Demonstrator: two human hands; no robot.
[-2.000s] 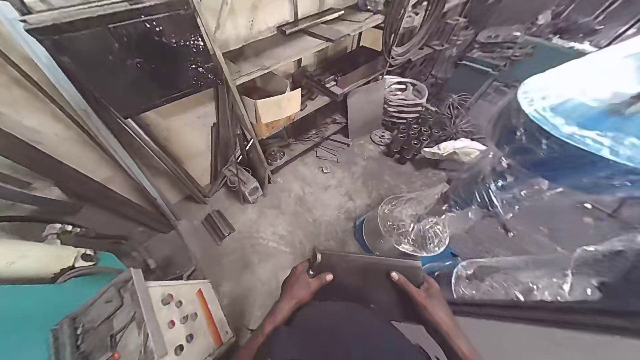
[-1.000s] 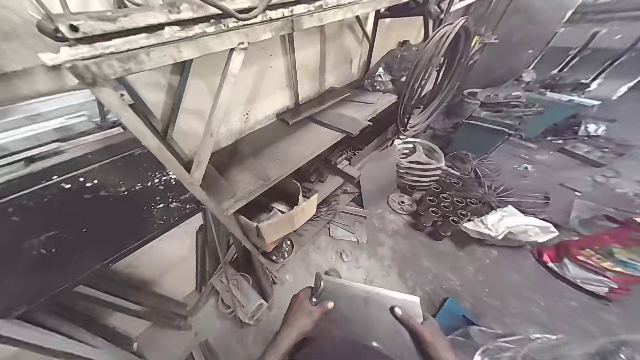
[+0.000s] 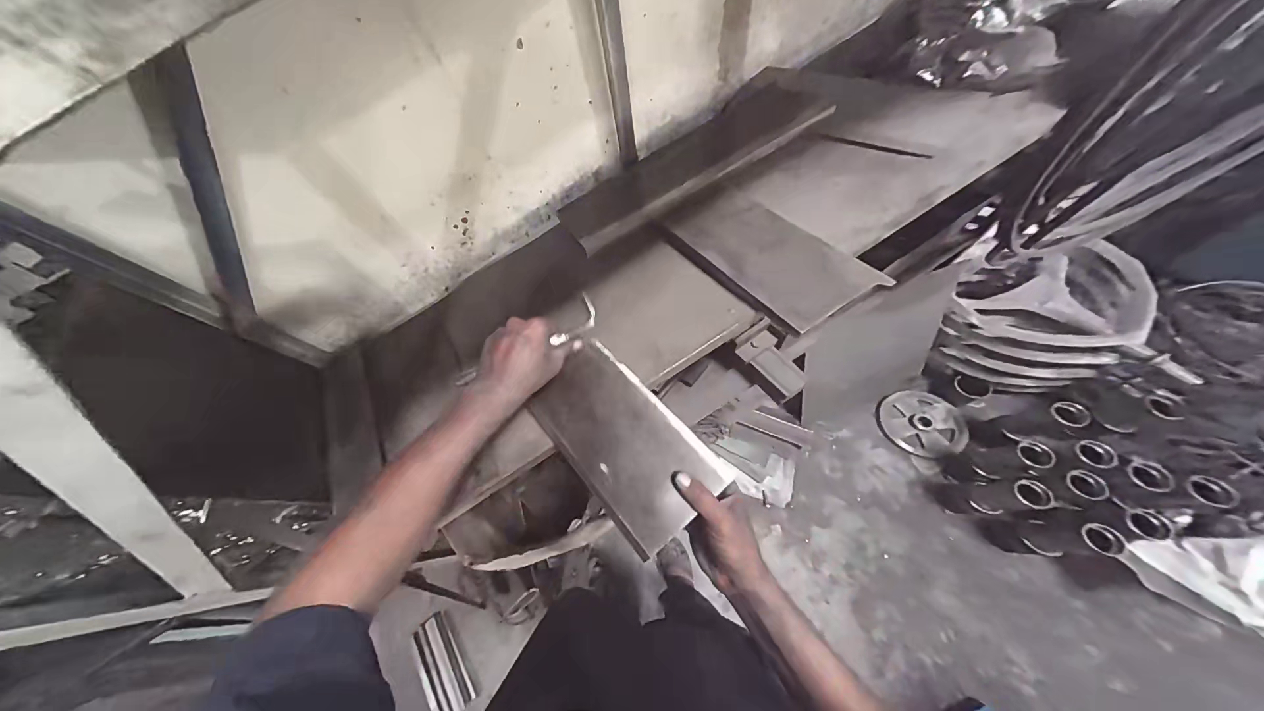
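A rectangular metal plate (image 3: 622, 444) is tilted over the front edge of a low shelf (image 3: 681, 286). My right hand (image 3: 726, 533) grips the plate's near right corner, thumb on top. At its far left end is my left hand (image 3: 518, 360), closed around a thin, pale bent piece (image 3: 591, 314) that sticks out beyond the fingers; what it is I cannot tell. Whether the left hand also bears on the plate is unclear. More flat metal sheets (image 3: 775, 257) lie on the shelf to the right.
An open cardboard box (image 3: 543, 553) sits under the shelf edge. Right of it are metal scraps (image 3: 760, 444), a small wheel (image 3: 923, 423), several short pipes (image 3: 1086, 484) and stacked rings (image 3: 1047, 316) on the floor. A slanting metal leg (image 3: 99, 464) stands at left.
The view has moved in close to the shelf. The plate, held earlier between both hands in front of my body, is now over the shelf, and my left hand has moved to its far end.
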